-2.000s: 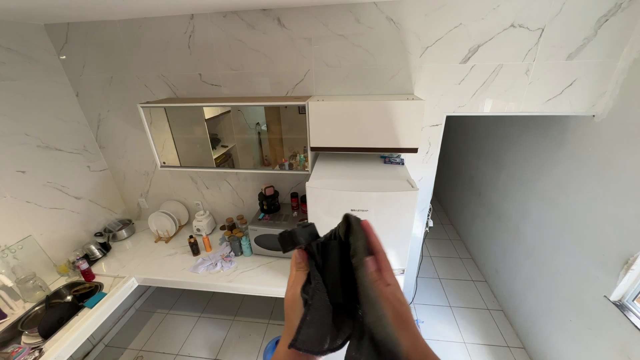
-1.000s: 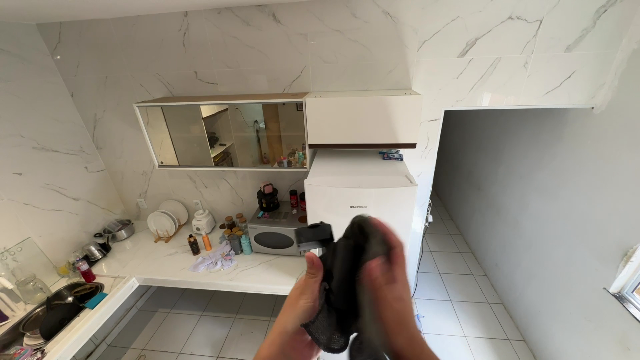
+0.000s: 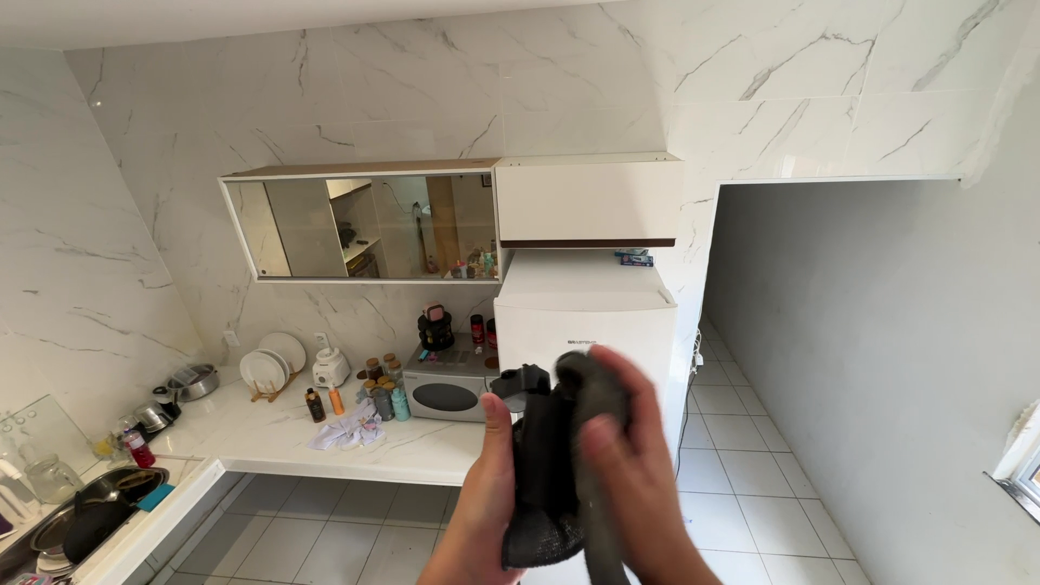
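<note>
Both my hands hold a dark bundle up in front of the white refrigerator [image 3: 585,325]. My left hand [image 3: 487,487] grips its left side, thumb pointing up beside a black plastic buckle-like part [image 3: 520,380]. The black item [image 3: 546,487] has a mesh-like fabric at its lower end; its exact kind cannot be told. My right hand [image 3: 638,463] is closed around a dark grey padded or cloth piece [image 3: 597,479] pressed against the black item's right side. That piece hangs down below the hand and is somewhat blurred. The palms hide part of both pieces.
A marble-look counter [image 3: 268,443] runs left, bearing a microwave [image 3: 447,396], jars, a cloth [image 3: 349,426], a blender base [image 3: 331,370] and plates in a rack [image 3: 264,372]. A sink [image 3: 61,520] holds pans at lower left. A mirrored cabinet [image 3: 305,231] hangs above; a passage opens right.
The black item and grey piece, spread wider between my hands two seconds ago, are now held closer together. My right hand has shifted its hold around the grey piece.
</note>
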